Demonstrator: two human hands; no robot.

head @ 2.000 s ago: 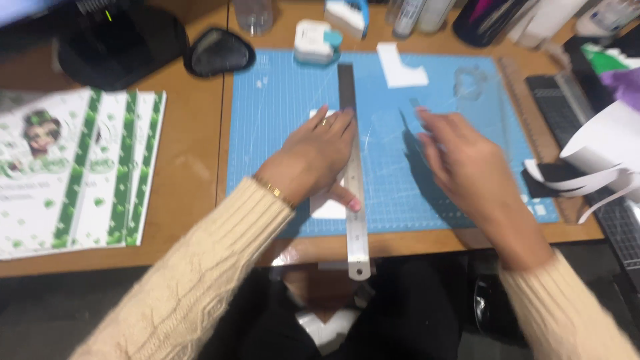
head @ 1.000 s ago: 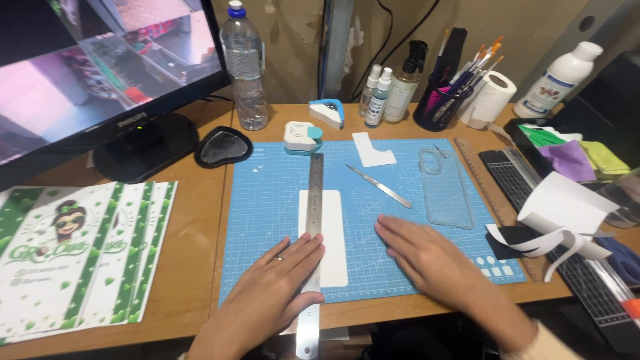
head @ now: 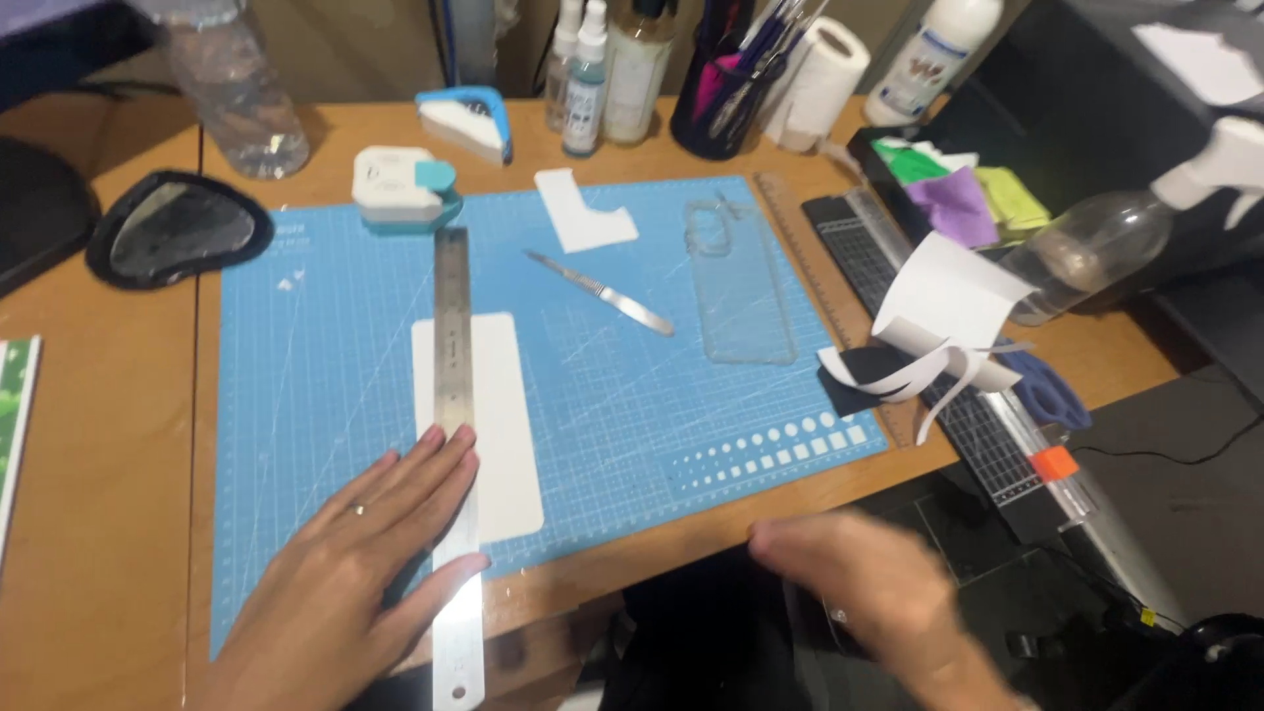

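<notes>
My left hand (head: 365, 568) lies flat on a steel ruler (head: 453, 346), its fingertips pressing the metal. Under the ruler is a white rounded-corner sheet (head: 506, 425) on a blue cutting mat (head: 632, 395). Past the mat's front edge, my right hand (head: 859, 592) is blurred, with its fingers together; whether anything is in it cannot be seen. A metal scalpel (head: 602, 291) rests on the mat, with a white L-shaped cutout (head: 585, 212) behind it. To the right lies a clear phone case (head: 743, 296).
A corner punch (head: 400, 185) stands at the mat's back edge beside a black-rimmed dish (head: 178, 229). Behind are a water bottle (head: 242, 99), spray bottles (head: 585, 89) and a pen holder (head: 719, 104). On the right, paper strips (head: 938, 370) lie over a paper trimmer (head: 973, 434).
My right hand was near the scalpel two seconds ago; one second ago it was flat on the mat, and now it is off the front edge. My left hand stays on the ruler.
</notes>
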